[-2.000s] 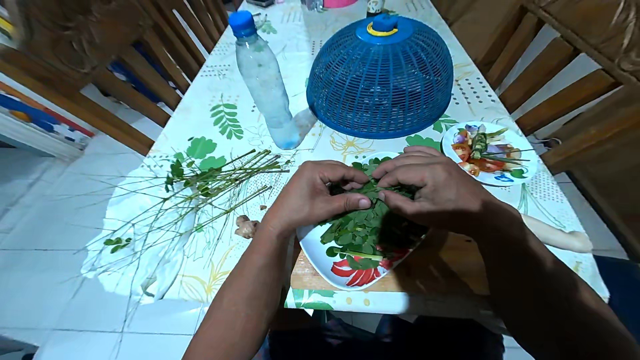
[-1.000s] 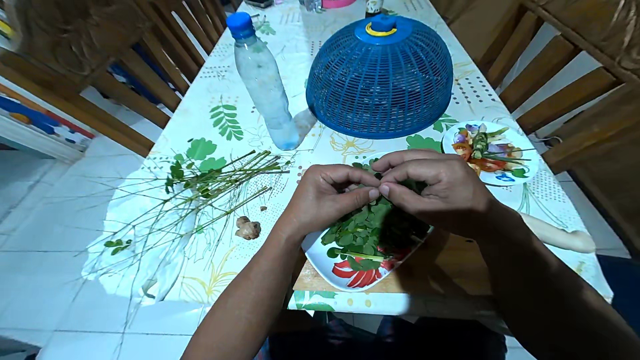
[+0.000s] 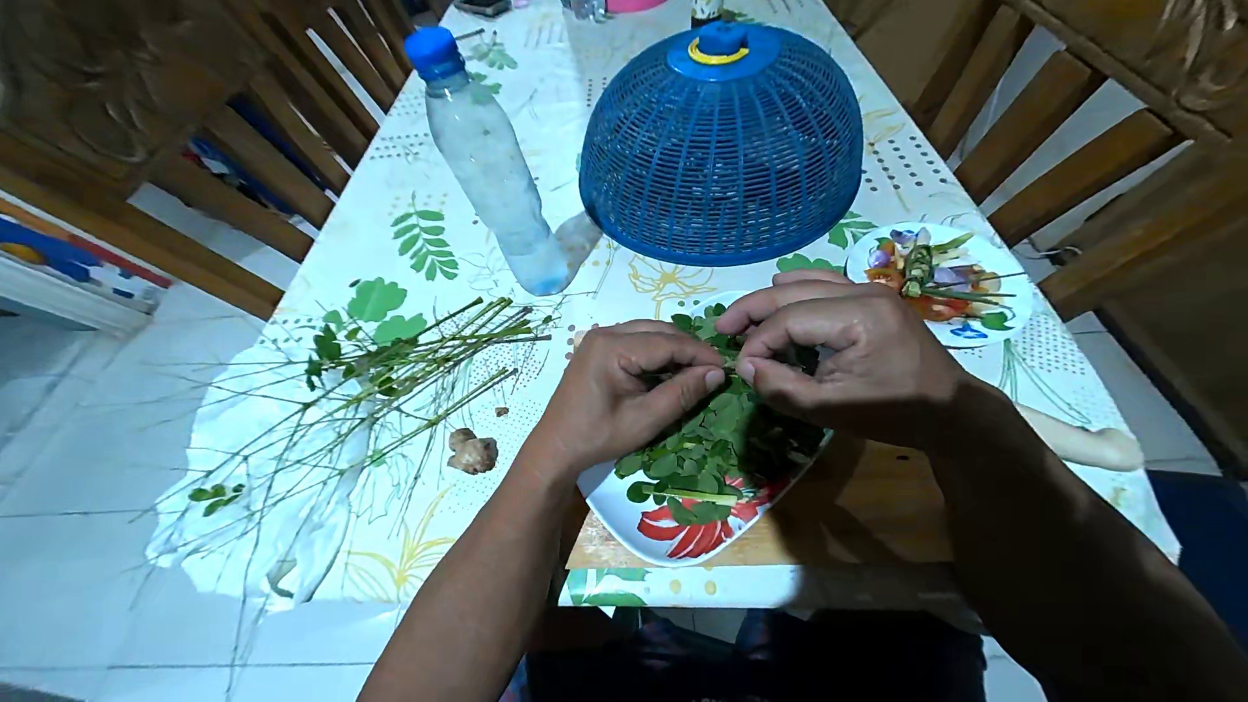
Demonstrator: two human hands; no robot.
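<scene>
A white plate with a red flower print (image 3: 624, 517) rests on a wooden board (image 3: 887, 517) at the table's near edge. Small green leaves (image 3: 702, 444) are heaped on it. Over the heap, my left hand (image 3: 634, 390) pinches thumb against forefinger at some leaves. My right hand (image 3: 848, 351) is close beside it, thumb and forefinger also pinched on leaves, its other fingers curled. The fingertips of both hands nearly meet. Thin stripped stems (image 3: 419, 370) lie spread to the left, with a few leaves among them. A piece of ginger root (image 3: 473, 451) is left of my left forearm.
A blue plastic food cover (image 3: 721, 146) stands behind the plate, and a plastic bottle with a blue cap (image 3: 492, 166) is at its left. On the right are a plate of cut vegetables (image 3: 1014, 283) and a long pale root or vegetable (image 3: 1082, 439). Wooden chairs (image 3: 1063, 127) flank the table.
Both hands have shifted slightly over the leaves. The fingertips, touching one second ago, are now a little apart.
</scene>
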